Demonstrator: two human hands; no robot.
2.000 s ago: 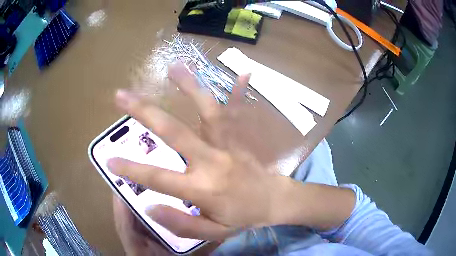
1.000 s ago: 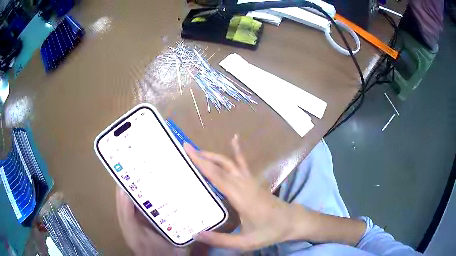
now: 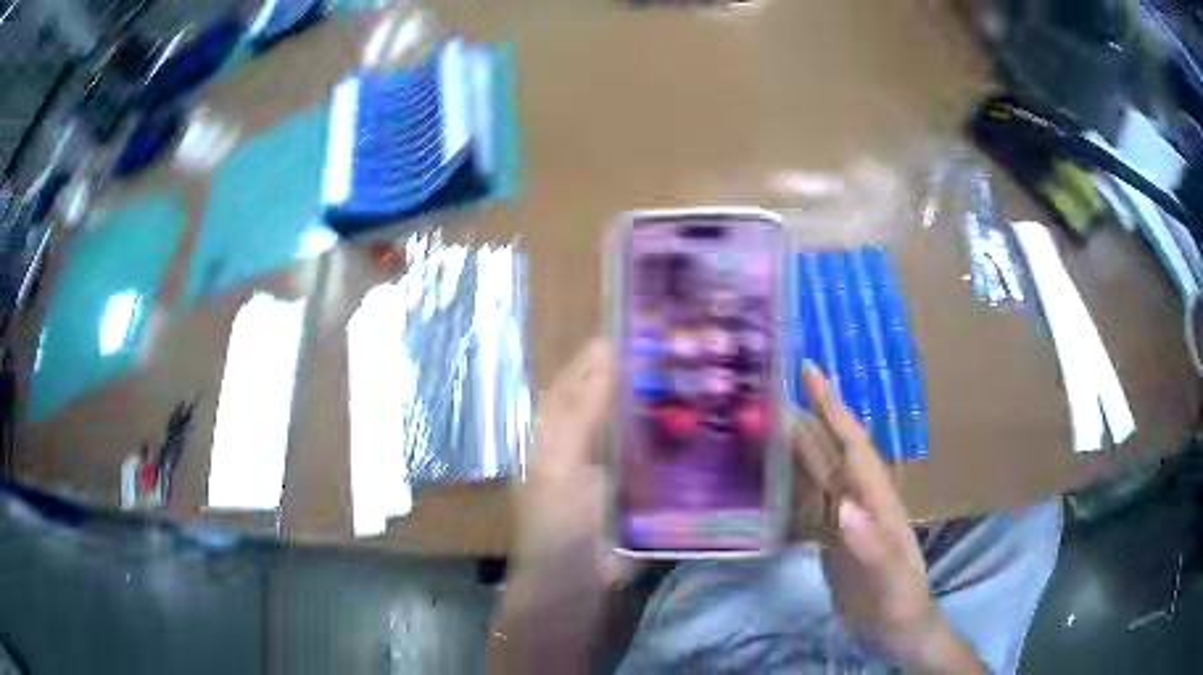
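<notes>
A smartphone (image 3: pixel 702 382) with a white edge and a lit, blurred pinkish screen is held upright in the middle of the view. My left hand (image 3: pixel 567 488) is blurred and grips the phone's left side. My right hand (image 3: pixel 864 514) is at the phone's lower right, fingers bent; its fingertips are partly behind or beside the phone's edge, and whether they touch it is unclear. A blue solar cell (image 3: pixel 864 350) with pale lines lies on the table just right of the phone, partly hidden by the phone and my right hand.
Silver ribbon strips (image 3: pixel 468 363) and white strips (image 3: pixel 257 396) lie at left. A stack of blue cells (image 3: pixel 409 139) is on a teal mat (image 3: pixel 264 198). At right are loose offcuts (image 3: pixel 989 237), white strips in a V (image 3: pixel 1075 336) and the black iron stand (image 3: pixel 1042 145).
The view has swung left and blurred. The phone is now upright near the middle with a darker, pinkish screen. More of the blue cell shows beside it.
</notes>
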